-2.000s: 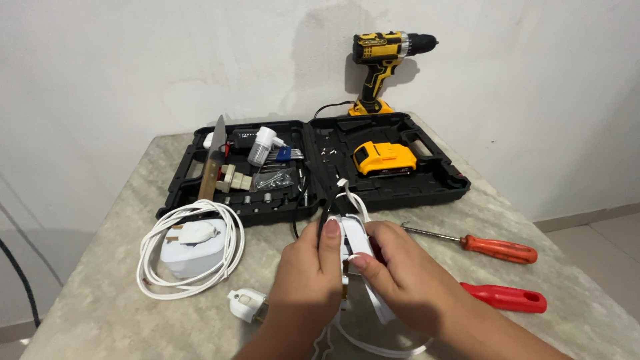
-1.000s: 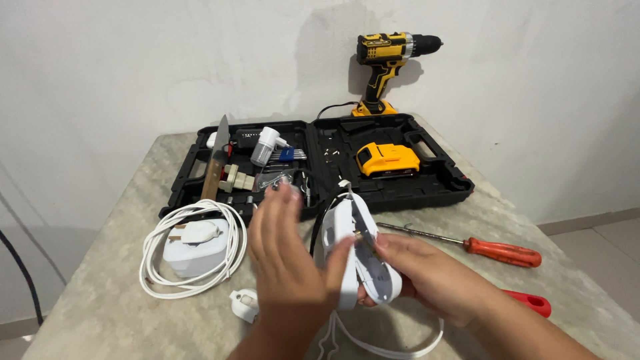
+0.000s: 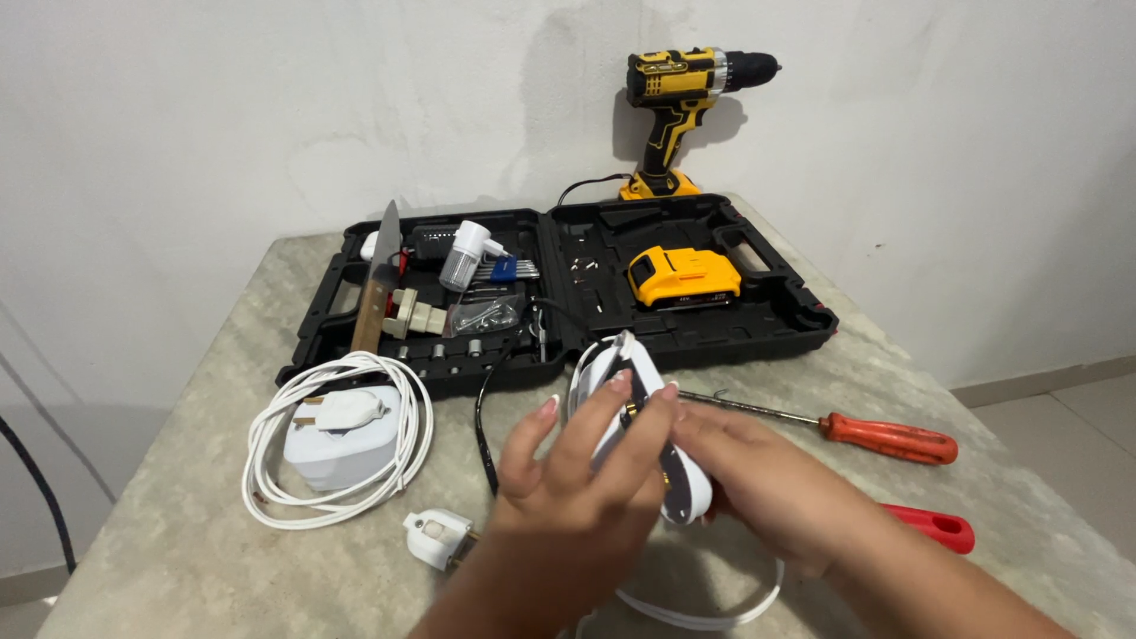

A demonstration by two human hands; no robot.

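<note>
Between my hands is a white plastic electrical housing (image 3: 690,484), opened up so that its dark inner side and brass contacts show. My right hand (image 3: 763,475) grips its right side, thumb near the edge. The spread fingers of my left hand (image 3: 590,466) lie over the housing's left part, fingertips at the inner contacts; whether they grip it is hidden. A white cord (image 3: 741,617) loops on the table below. Near my left wrist lies a white plug (image 3: 437,536). Beyond the right hand is a long screwdriver with an orange handle (image 3: 890,437), and a red handle (image 3: 932,527) shows beside my right forearm.
A black tool case (image 3: 559,355) lies open behind, holding a yellow battery (image 3: 683,277), hex keys (image 3: 508,269), sockets and a knife (image 3: 379,284). A yellow drill (image 3: 674,115) stands at the wall. A coiled white cord (image 3: 424,444) surrounds a white box (image 3: 342,453) with a plug.
Two seconds ago both hands held the housing close together. My left hand then lifted off to the left with fingers spread, and is now back over the housing. The right hand keeps its hold.
</note>
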